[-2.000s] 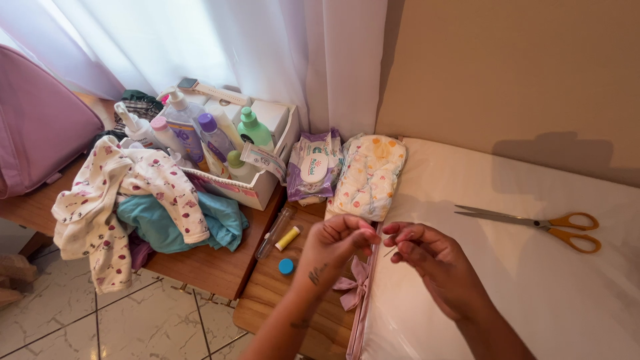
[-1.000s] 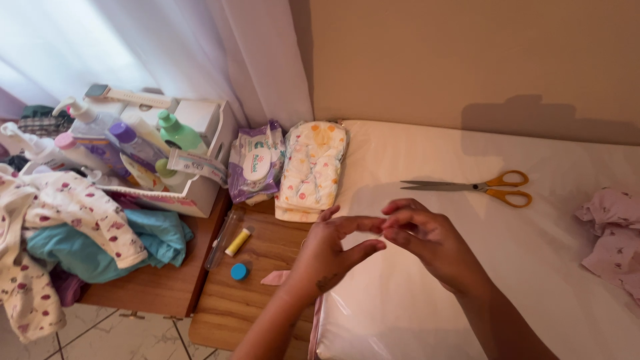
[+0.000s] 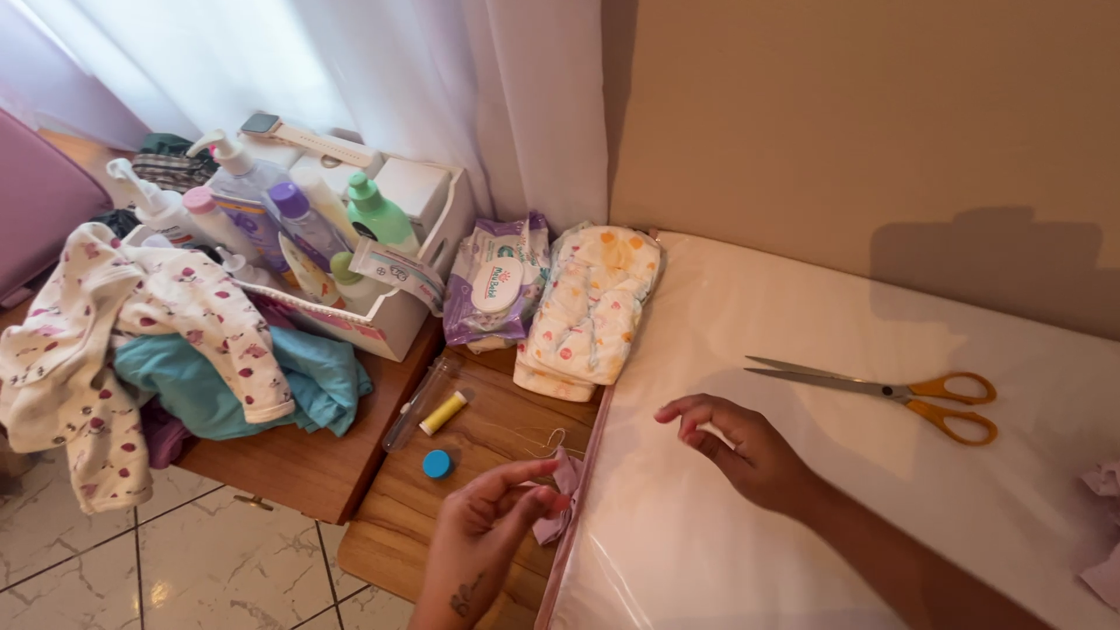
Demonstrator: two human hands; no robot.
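Observation:
My left hand (image 3: 490,534) is over the wooden surface, thumb and forefinger pointing right, beside a pink cloth bow (image 3: 560,499). Pale thread (image 3: 553,442) loops loosely just above the bow. My right hand (image 3: 744,451) hovers over the white plastic-covered pad (image 3: 717,324), its fingers curled toward the thumb. No object shows plainly in either hand; a fine thread or needle could be too thin to see. Orange-handled scissors (image 3: 884,390) lie on the pad, blades pointing left. A yellow thread spool (image 3: 444,413), a blue cap (image 3: 437,464) and a clear tube (image 3: 422,404) lie on the wood.
Behind the spool are a wipes pack (image 3: 497,280) and folded printed diapers (image 3: 591,306). A white box (image 3: 385,337) of bottles stands at the left, beside baby clothes (image 3: 192,306). Pink cloth (image 3: 1104,525) lies at the right edge, and a wall (image 3: 831,131) rises behind the pad.
My hands were close together in both earlier frames and are now well apart, the right one over the pad. The view has shifted between frames.

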